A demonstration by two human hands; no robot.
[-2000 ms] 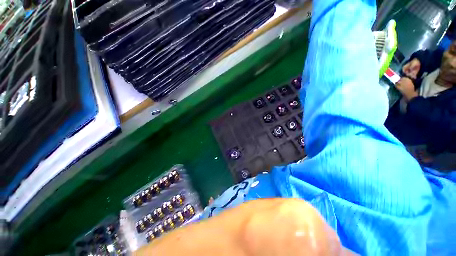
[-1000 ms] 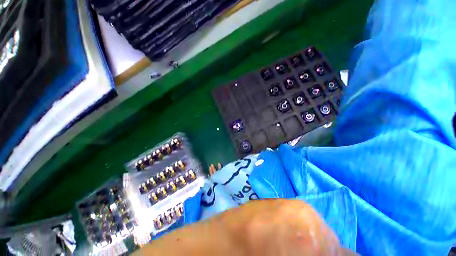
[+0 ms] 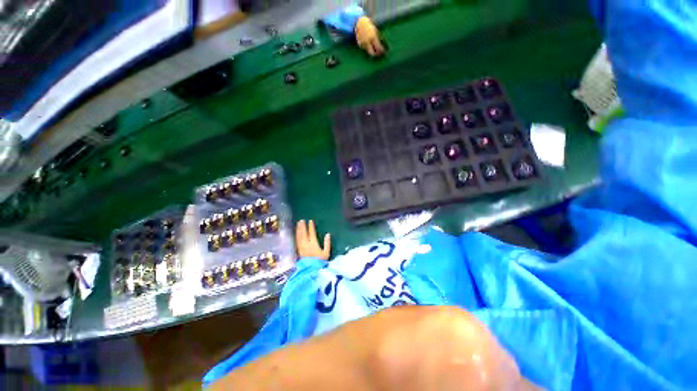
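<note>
The black tray (image 3: 382, 200) with square pockets lies on the green mat, with round dark components in its right columns and a few at its left. The clear tray (image 3: 286, 206) of gold-and-black components lies to its left. My left hand (image 3: 312, 241) is small in view, beside the clear tray's right edge, fingers apart, holding nothing visible. A large blue sleeve fills the right side; my right hand is out of the picture. A blurred skin-coloured shape covers the bottom centre; I cannot tell which body part it is.
Another person's hand (image 3: 368, 37) rests on the far side of the mat near loose dark parts (image 3: 290, 78). A second component tray (image 3: 145, 256) is at left. A white paper (image 3: 548, 145) lies right of the black tray. Pale fans stand at far left (image 3: 34, 267) and right (image 3: 600, 88).
The view has shifted, showing more bench at left. My left hand, only fingertips before, now shows clearly. The stacked black trays have left the view. Another person's hand has appeared at the top.
</note>
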